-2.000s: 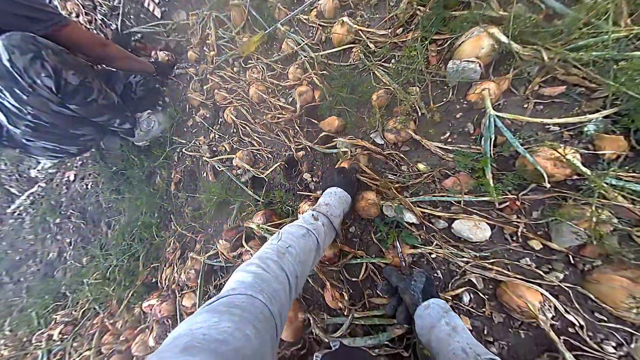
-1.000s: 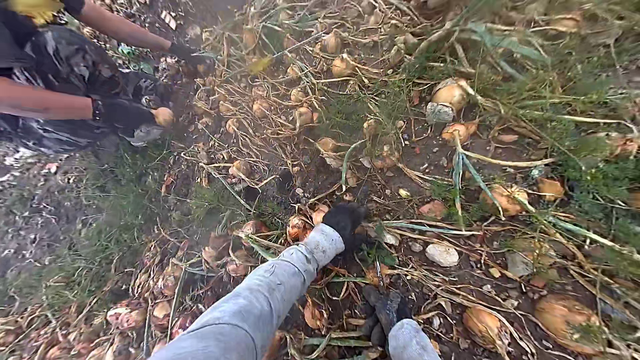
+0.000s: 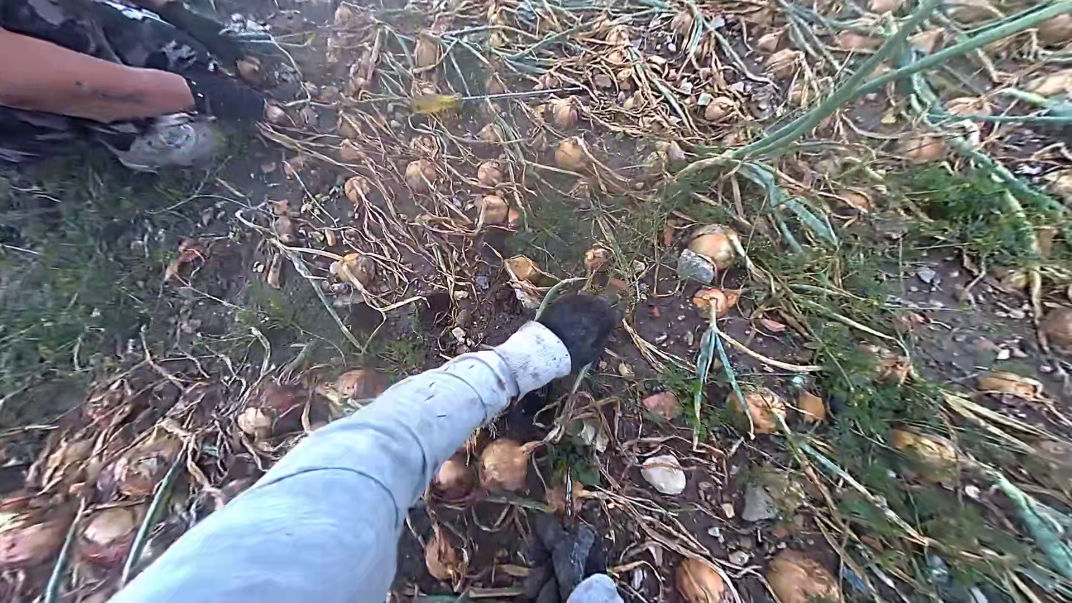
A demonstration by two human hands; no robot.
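My left hand (image 3: 579,328), in a dark glove under a grey sleeve, reaches over the soil at the middle of the head view. A green-and-dry onion stem touches the glove, and an onion (image 3: 524,269) lies just above it; whether the fingers grip anything is hidden. Low in the frame my right hand (image 3: 563,553), in a grey glove, is partly cut off by the bottom edge. A thin metal blade or rod (image 3: 569,492) rises from its fingers. Two onions (image 3: 504,466) lie under my left forearm, and a pale stone (image 3: 663,474) is right of the hands.
Another person's bare forearm (image 3: 92,84) and dark glove are at the upper left. Onions with dry stems (image 3: 421,175) cover the soil. A heap of onions (image 3: 111,526) lies at lower left. Long green leaves (image 3: 846,92) cross the upper right, with a grey stone (image 3: 696,266) below them.
The view has shifted, showing more ground at the top. The other person's gloved hand, holding an onion one second ago, has moved. My left hand has moved up off the onions beneath my forearm.
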